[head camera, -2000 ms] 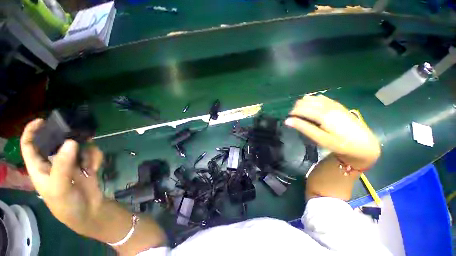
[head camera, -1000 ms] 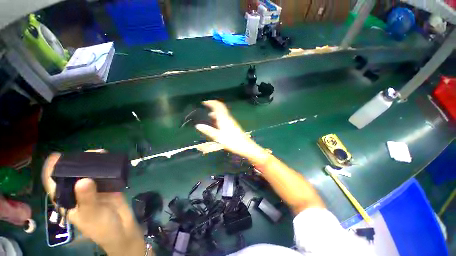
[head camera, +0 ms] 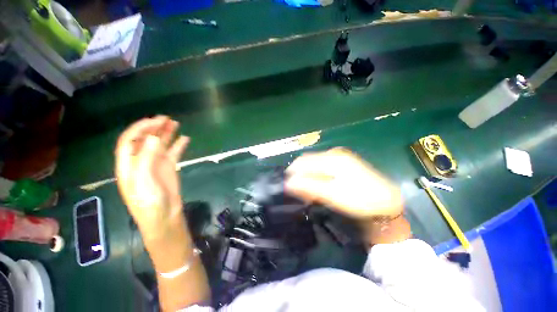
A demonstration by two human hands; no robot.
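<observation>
My left hand (head camera: 149, 167) is raised left of the adapter pile, fingers apart and slightly curled, with nothing seen in it. My right hand (head camera: 342, 183) is blurred over the pile's right side. Its fingertips close on a blurred dark power adapter (head camera: 275, 192); its exact outline is unclear. Below and between my hands lies a tangled pile of black adapters and leads, including an adapter with a pale face (head camera: 232, 259). My right hand and the blur hide part of the pile.
More adapters (head camera: 360, 68) lie on the green belt. At right are a white bottle (head camera: 491, 105), yellow double-dial object (head camera: 435, 156), paper piece (head camera: 518, 161), yellow-handled stick (head camera: 447, 214) and blue tote (head camera: 528, 262). At left are a smartphone (head camera: 90, 231), drink bottle (head camera: 27, 226) and fan (head camera: 24, 286).
My left hand no longer holds the adapter and has moved right and up. My right hand has come back from the belt to the pile. Adapters now lie on the belt where none showed at first.
</observation>
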